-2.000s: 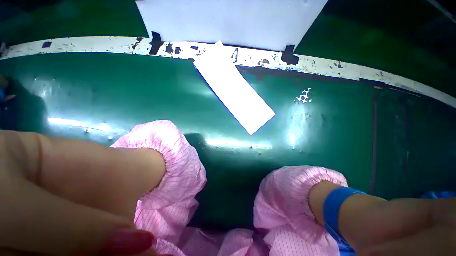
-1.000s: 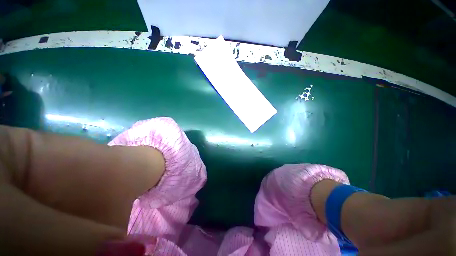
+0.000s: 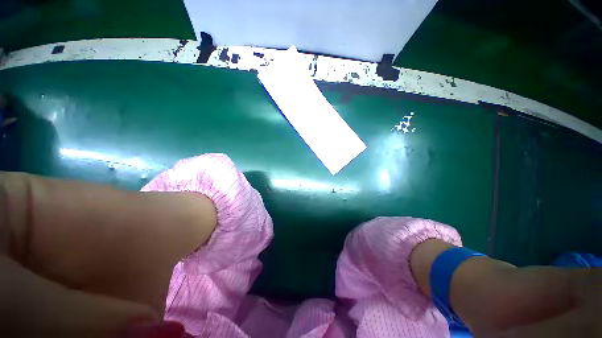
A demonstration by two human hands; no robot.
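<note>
A plain white label sheet (image 3: pixel 313 119) lies slanted on the green bench, its far end over the worn white rail. My left hand (image 3: pixel 72 257) is large and blurred at the lower left, cut off by the picture's edge; a red nail shows at the bottom. My right hand (image 3: pixel 535 297) is at the lower right, also cut off, with a blue wrist strap (image 3: pixel 443 277) on the wrist. The fingers' grip is out of view on both sides. Neither hand touches the sheet.
The glossy green bench (image 3: pixel 198 125) has glare spots. A white rail (image 3: pixel 132 49) runs along its far edge, with a white board (image 3: pixel 307 23) standing behind it. Small white marks (image 3: pixel 404 123) show on the bench. A blue sleeve (image 3: pixel 579 259) shows at the right edge.
My left hand has shifted slightly, and its red nail has moved a little left and down. The bench and the sheet appear slightly higher in the picture than at first.
</note>
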